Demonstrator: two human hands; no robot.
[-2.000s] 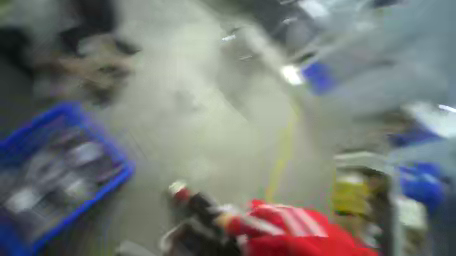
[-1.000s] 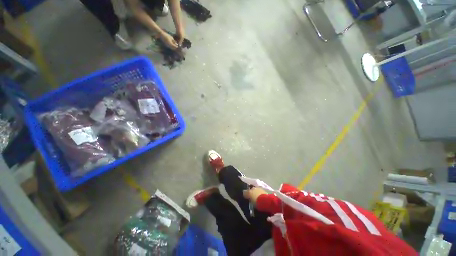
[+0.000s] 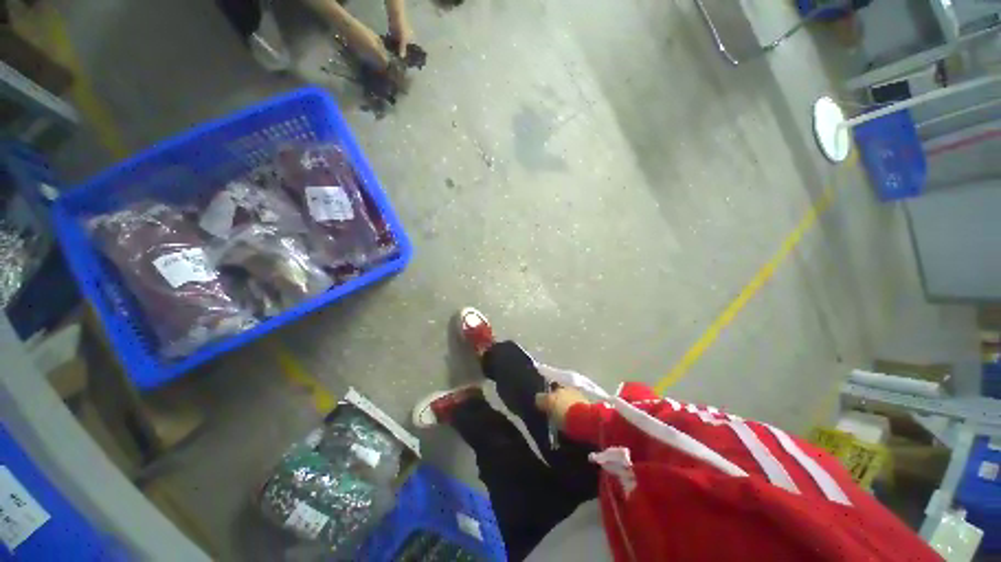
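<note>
My right hand (image 3: 558, 403) is small, at the end of a red sleeve with white stripes, in front of my dark trousers. Its fingers look curled by a thin strip; whether it holds anything cannot be told. My left hand is not in view. A blue perforated crate (image 3: 367, 182) stands on the floor at the left. In it lie clear bags of dark red-brown contents (image 3: 165, 280) with white labels. A clear bag with green-black contents (image 3: 318, 483) and a white label lies near my feet.
A person's hands (image 3: 390, 55) touch dark loose parts on the floor at the top. A blue bin (image 3: 439, 510) is at the bottom beside my legs. Shelving with a yellow crate (image 3: 851, 456) is at the right. A round white disc (image 3: 831, 130) and metal legs are at the upper right.
The view has shifted slightly, so the crate and the other person's hands sit higher. My right hand stays in front of my trousers. The earliest frame is badly blurred.
</note>
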